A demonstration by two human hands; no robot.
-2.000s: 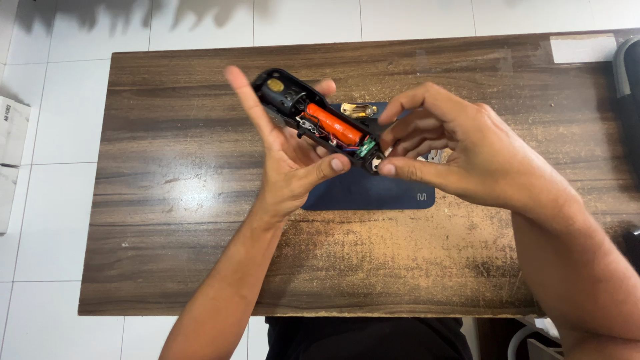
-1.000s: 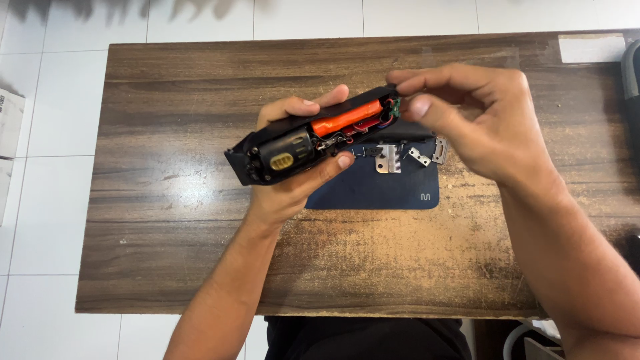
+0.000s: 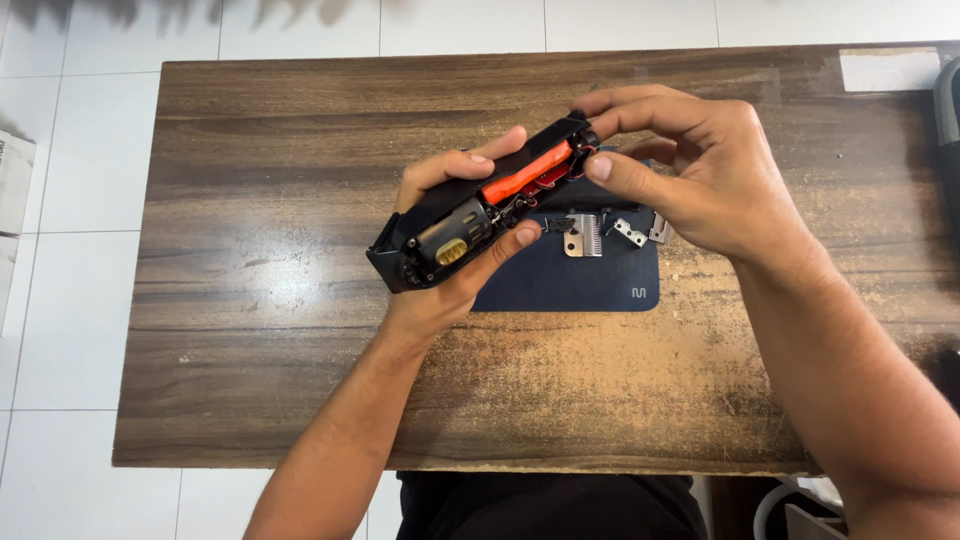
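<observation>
An opened black hair clipper body [image 3: 442, 206] is held above the table in my left hand [image 3: 457, 277], fingers over its top side and thumb along its lower edge. Inside show a cylindrical motor [image 3: 454, 236], an orange-wrapped battery [image 3: 527, 172], a red part and thin wires. At the clipper's upper right end, the thumb and fingers of my right hand [image 3: 697, 157] pinch the end of the housing near the wires; exactly what they grip is partly hidden. Below it, a toothed clipper blade [image 3: 583, 237] and small metal brackets [image 3: 630, 232] lie on the dark blue mat.
The dark blue mat [image 3: 562, 289] lies on a worn wooden table [image 3: 262, 375] dusted with fine particles. A white patch [image 3: 889, 69] is at the far right corner, beside a grey case [image 3: 949, 112] at the edge. Cardboard boxes [image 3: 15, 180] stand at far left.
The clipper has been turned in my left hand since two seconds ago, its motor end now at lower left. My right hand stays at its other end. The blade on the mat has come into view.
</observation>
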